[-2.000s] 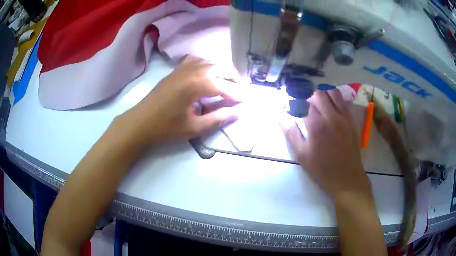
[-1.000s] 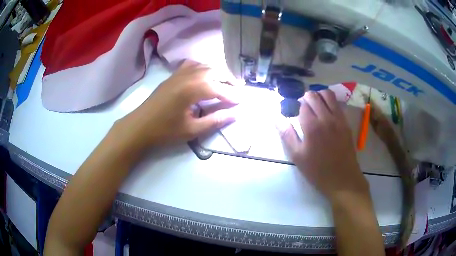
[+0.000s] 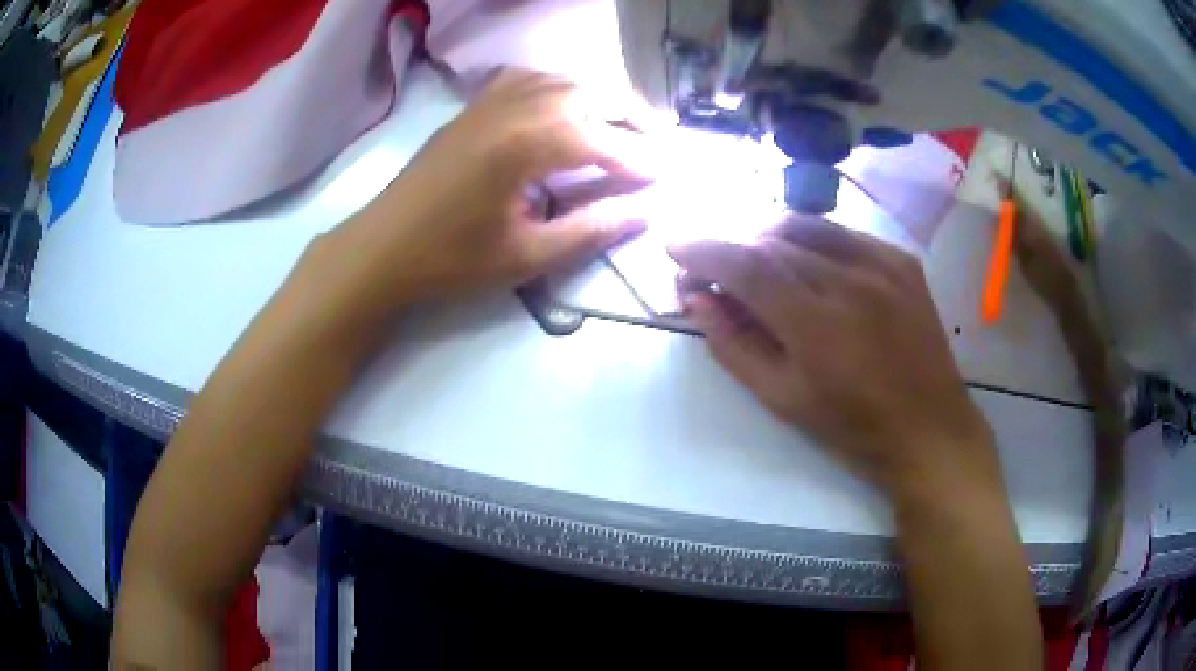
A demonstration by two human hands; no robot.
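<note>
My left hand (image 3: pixel 505 190) lies left of the needle area, thumb and index finger reaching into the lamp glare. My right hand (image 3: pixel 833 321) is in front of the needle area, fingers bent and pointing left, thumb tip near the index finger. Glare hides what, if anything, is between the fingertips of either hand; no thread can be made out. The white sewing machine head (image 3: pixel 918 98) with "JACK" lettering stands above. Its presser foot area is washed out. A red fabric panel with a pale band (image 3: pixel 249 131) lies at the upper left, behind my left forearm.
An orange-handled tool (image 3: pixel 999 262), a green-and-yellow tool (image 3: pixel 1078 216) and a long brown thread hank (image 3: pixel 1095 380) lie at the right. The hank hangs over the edge. A pale piece with a red corner (image 3: pixel 918 184) lies beside them. A ruler strip (image 3: pixel 564 537) runs along the table front.
My right hand has moved left, from beside the needle area to in front of it, its fingers more bent. My left hand keeps its place by the plate. The view has tilted down.
</note>
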